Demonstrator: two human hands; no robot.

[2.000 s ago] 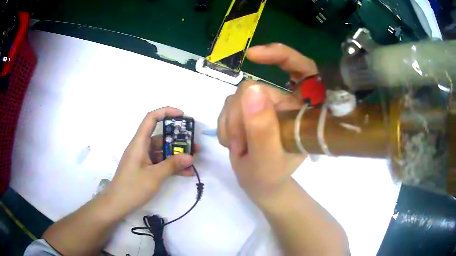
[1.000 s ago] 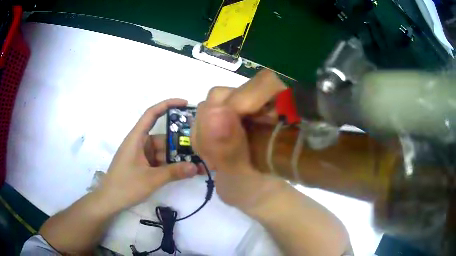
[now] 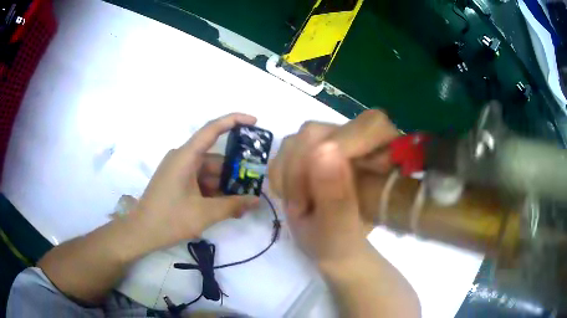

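My left hand [image 3: 180, 186] holds an open black power adapter [image 3: 247, 161] between fingers at its top and thumb at its bottom. Its circuit board faces up, with a yellow transformer [image 3: 251, 172] and silvery parts, slightly blurred. A thin black cord [image 3: 274, 231] runs from its lower end to a tied bundle [image 3: 206, 270] on the white surface. My right hand [image 3: 329, 186] is closed around the amber barrel of the glue gun [image 3: 460, 214], beside a red part [image 3: 408, 154]. The pale nozzle [image 3: 258, 168] is at the board's right side; whether it touches cannot be told.
A white work surface [image 3: 112, 81] lies under both hands. A red mesh basket [image 3: 31, 74] stands at the left edge. A green conveyor belt [image 3: 398, 68] runs behind, with a yellow-and-black divider bar [image 3: 323, 36] and several black adapters [image 3: 457, 54] at the right.
My right hand came left to the adapter, then moved back a little with the gun, uncovering the board. The adapter is now tilted and sits farther right in view. The whole view has shifted.
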